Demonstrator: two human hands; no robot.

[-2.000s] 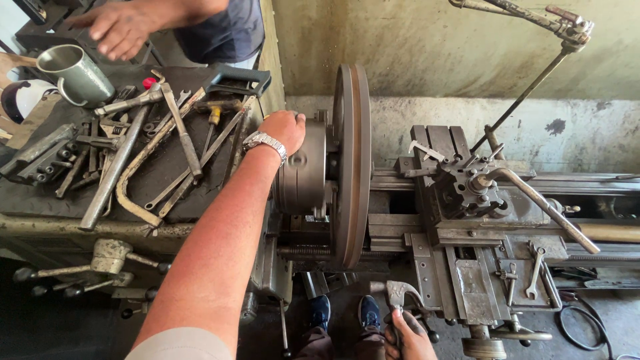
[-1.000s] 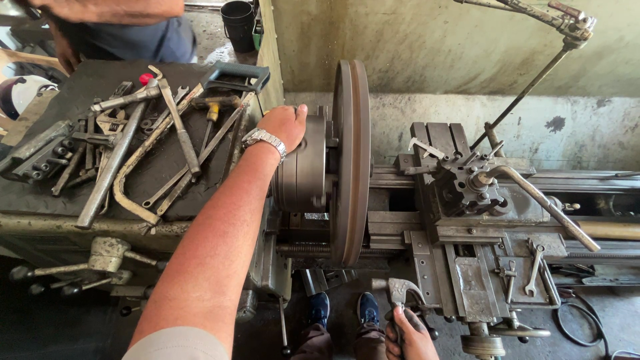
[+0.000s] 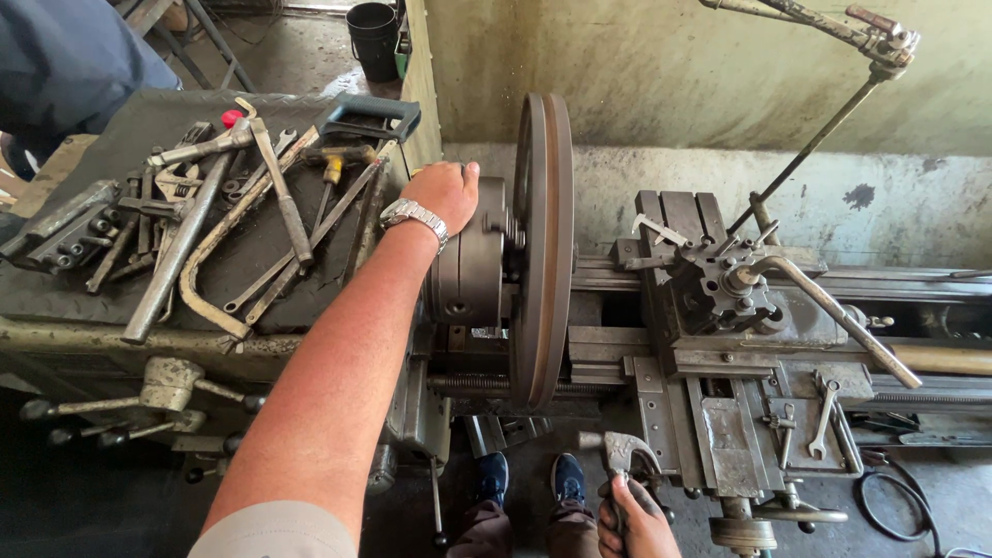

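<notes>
My left hand [image 3: 443, 194], with a metal-banded watch at the wrist, rests on top of the lathe chuck [image 3: 469, 263]; whether its fingers grip anything behind is hidden. Just right of the chuck, a large grooved metal wheel [image 3: 546, 256] stands upright, mounted at the chuck. At the bottom, my right hand [image 3: 637, 518] is closed around the handle of a claw hammer [image 3: 620, 453], its head upward below the lathe carriage. The tool post [image 3: 725, 287] with its long bent lever sits right of the wheel.
On the headstock's black mat [image 3: 325, 298] lie a hacksaw [image 3: 372, 116], wrenches, a metal pipe [image 3: 178, 252] and other tools. A vernier caliper [image 3: 659, 230] lies by the tool post. A spanner [image 3: 824, 418] rests on the carriage tray. Another person's clothed body [image 3: 70, 62] is at upper left.
The other person has shifted left, and their hand has left the view. The wheel appears slightly turned or wobbling, but that is not certain. My left hand stays on the chuck, my right on the hammer.
</notes>
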